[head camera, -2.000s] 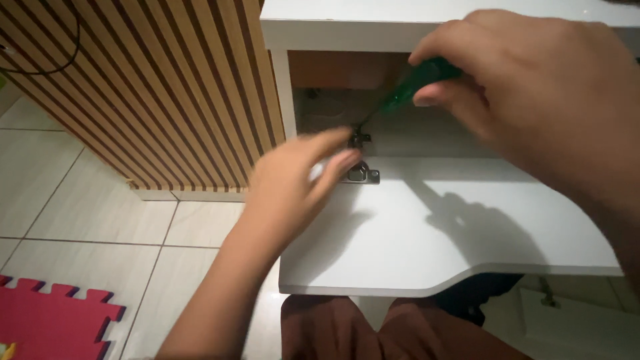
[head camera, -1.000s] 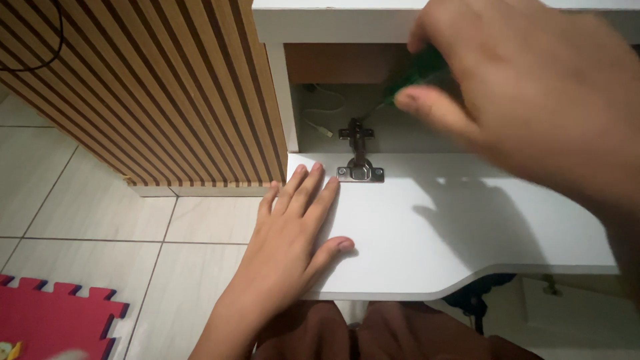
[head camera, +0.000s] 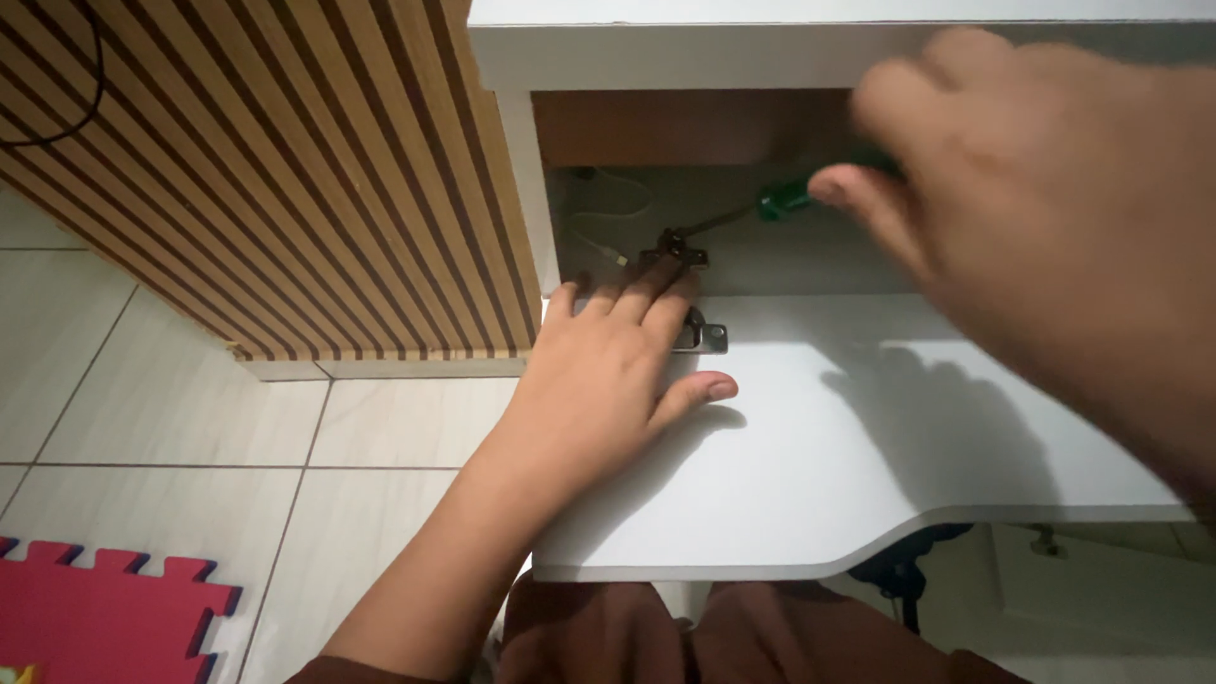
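Observation:
My right hand (head camera: 997, 152), at the upper right, grips the green handle of a screwdriver (head camera: 785, 200). Its shaft slants down left to a metal cabinet hinge (head camera: 676, 249) inside the compartment, where the tip meets the hinge's far part. Spread across the hinge is my left hand (head camera: 613, 366), fingertips over its middle and palm on the white door panel (head camera: 788, 446). The hinge's cup plate (head camera: 714, 338) shows beside my left index finger, on the panel. Fingers hide the hinge's arm, and I cannot tell whether they press on it.
A white cable (head camera: 608, 214) lies inside the cabinet. The cabinet's white top edge (head camera: 665, 55) runs above the compartment. A slatted wood panel (head camera: 285, 180) stands at the left, over floor tiles. A red foam mat (head camera: 104, 617) lies lower left, and another white panel (head camera: 1092, 579) lower right.
My left hand has moved up from the panel's left edge onto the hinge, which lay uncovered one second ago. My right hand keeps the screwdriver at the hinge.

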